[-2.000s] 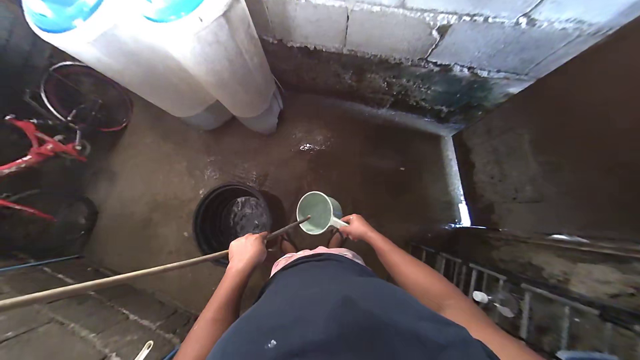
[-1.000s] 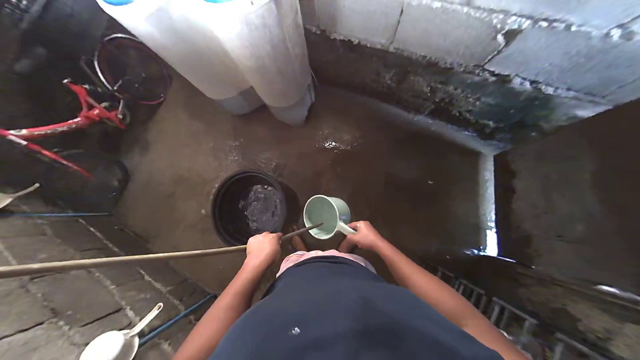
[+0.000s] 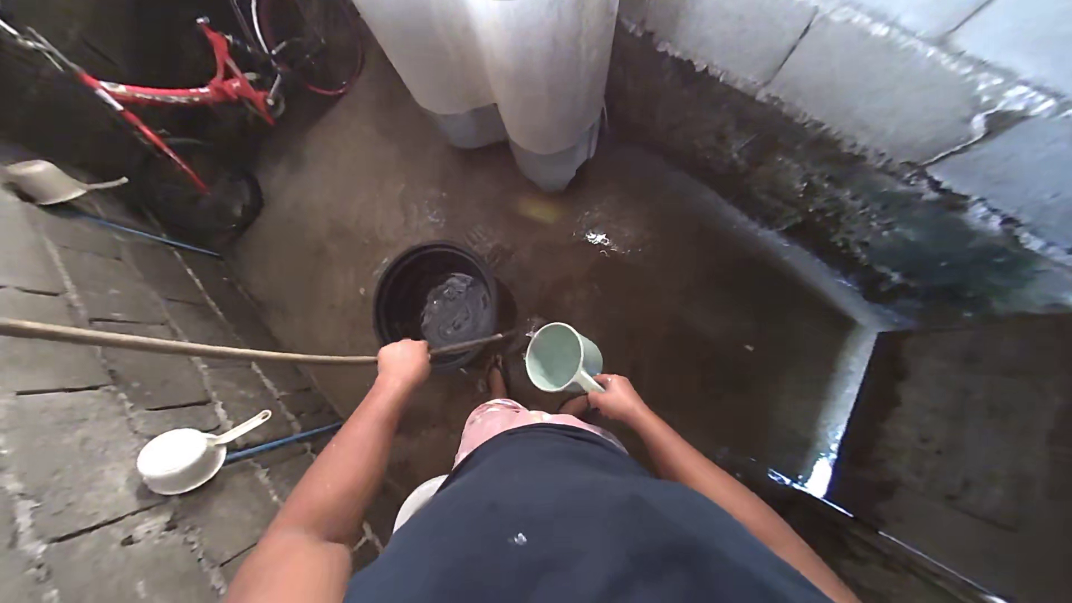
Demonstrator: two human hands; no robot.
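Note:
My left hand (image 3: 404, 365) is closed round a long wooden stick (image 3: 251, 353) near its right end. The stick reaches off to the left edge, and its dark tip lies over the rim of a black bucket (image 3: 387, 289) that holds some water. My right hand (image 3: 618, 397) grips the handle of a pale green plastic dipper (image 3: 563, 358). The dipper is tilted, its open mouth facing up and left, and its inside looks empty. It is beside the stick's tip, a small gap apart.
White containers (image 3: 536, 75) stand ahead on the wet floor. A red bicycle (image 3: 167, 94) is at upper left. A white dipper (image 3: 180, 461), another dipper (image 3: 50, 182) and a blue rod (image 3: 285, 441) lie by the blocks at left. A concrete block wall (image 3: 879, 92) runs along the right.
The dipper has moved off the stick's tip, which was over or inside its mouth in both earlier frames. The view has shifted left.

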